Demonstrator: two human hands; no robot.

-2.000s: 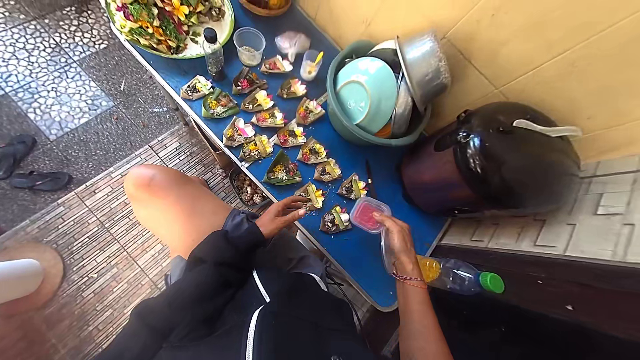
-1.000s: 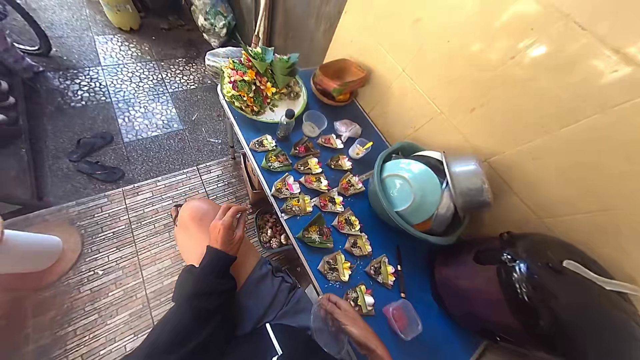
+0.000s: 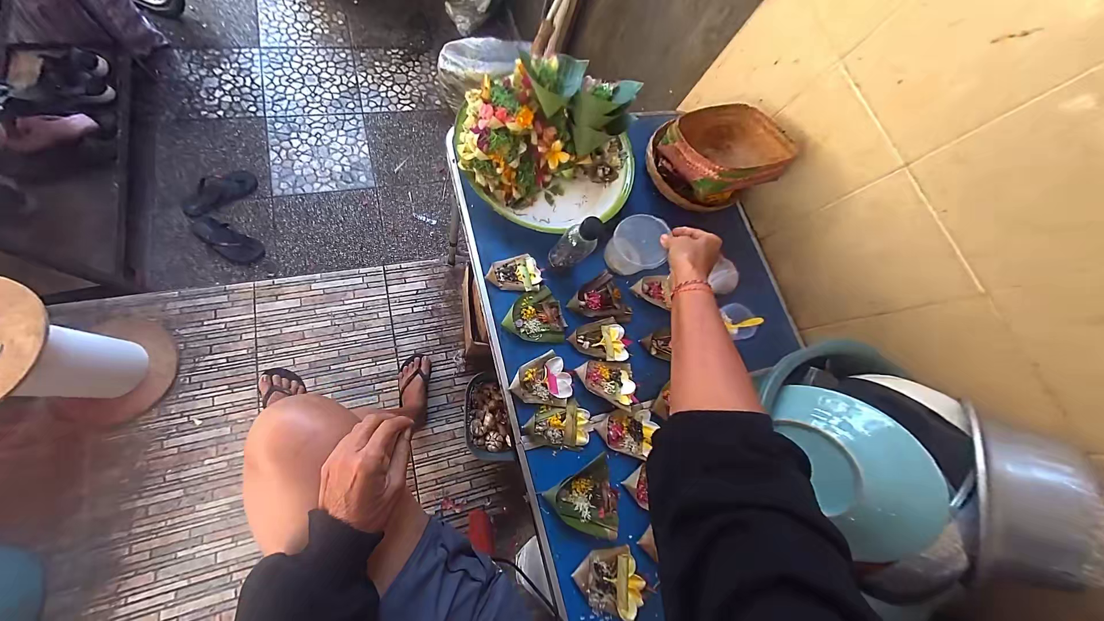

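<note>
My right hand (image 3: 693, 252), with a red cord at the wrist, reaches over the blue table and pinches the rim of a clear plastic cup (image 3: 636, 246). My left hand (image 3: 366, 470) rests above my knee, its fingers drawn together; whether it holds anything small cannot be told. Several folded leaf trays with flowers, such as one with yellow and white petals (image 3: 606, 341) and a green one (image 3: 586, 498), stand in rows on the table. A small dark-capped bottle (image 3: 575, 244) is left of the cup. My right sleeve hides some of the trays.
A green-rimmed plate (image 3: 561, 211) of flowers and leaves stands at the far end beside woven baskets (image 3: 733, 151). A teal basin (image 3: 828, 354) with bowls and a metal pot (image 3: 1035, 500) is at the right. A dark container of bulbs (image 3: 489, 418) sits below the table's left edge.
My right hand has moved from the near end of the table to the cup near the far end. My left hand was over the leaf trays two seconds ago and is now above my knee.
</note>
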